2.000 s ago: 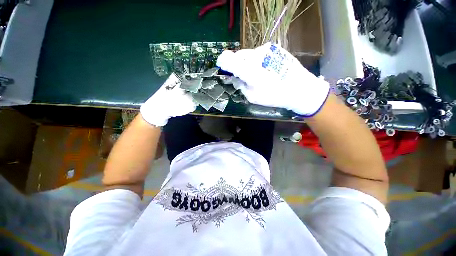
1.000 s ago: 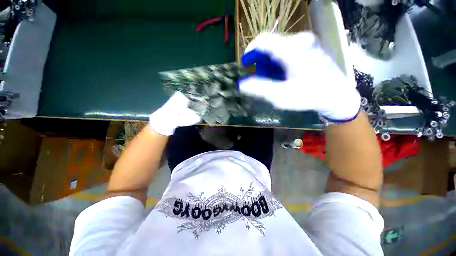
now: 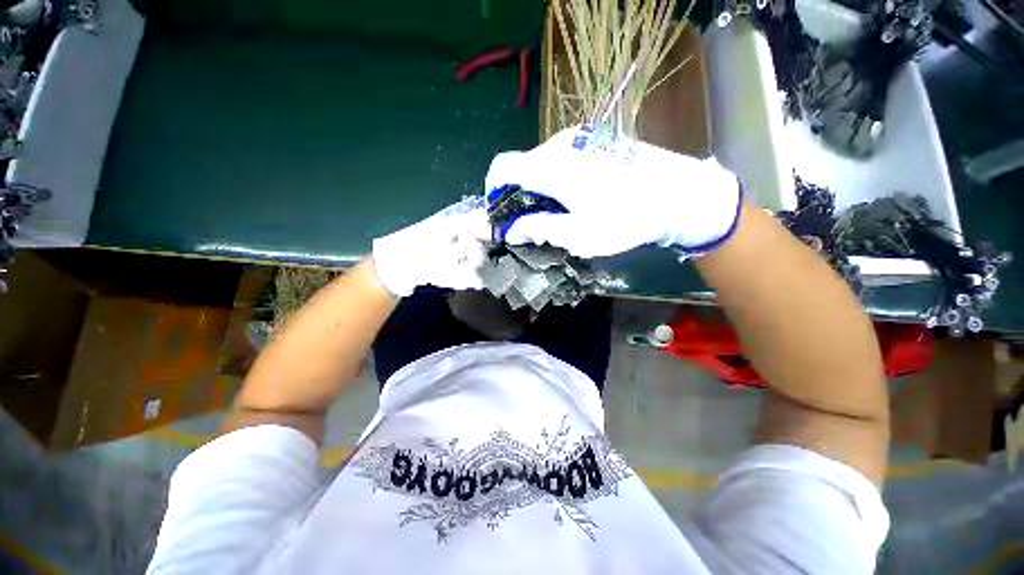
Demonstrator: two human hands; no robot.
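Note:
My left hand [image 3: 436, 249], in a white glove, holds a fanned stack of small grey single boards [image 3: 537, 281] above the bench's front edge. My right hand [image 3: 612, 197], in a white glove with blue-coated fingertips, is against the top of the stack. Its thumb and fingers close around a small dark green board piece [image 3: 519, 213]. Its fingers partly hide that piece, so its full shape does not show. Red-handled cutters [image 3: 497, 70] lie on the dark green mat [image 3: 281, 135].
A cardboard scrap box [image 3: 679, 101] holds upright cream strips [image 3: 612, 56] beyond my right hand. A white foam tray [image 3: 758, 135] with dark wired bundles stands at right, another foam tray [image 3: 76, 124] at left. Brown cartons [image 3: 146, 359] and a red stool [image 3: 730, 350] are below the bench.
The long green component-covered panel held before is no longer visible. My right hand has come back from the right onto the stack, and my left hand has moved slightly right.

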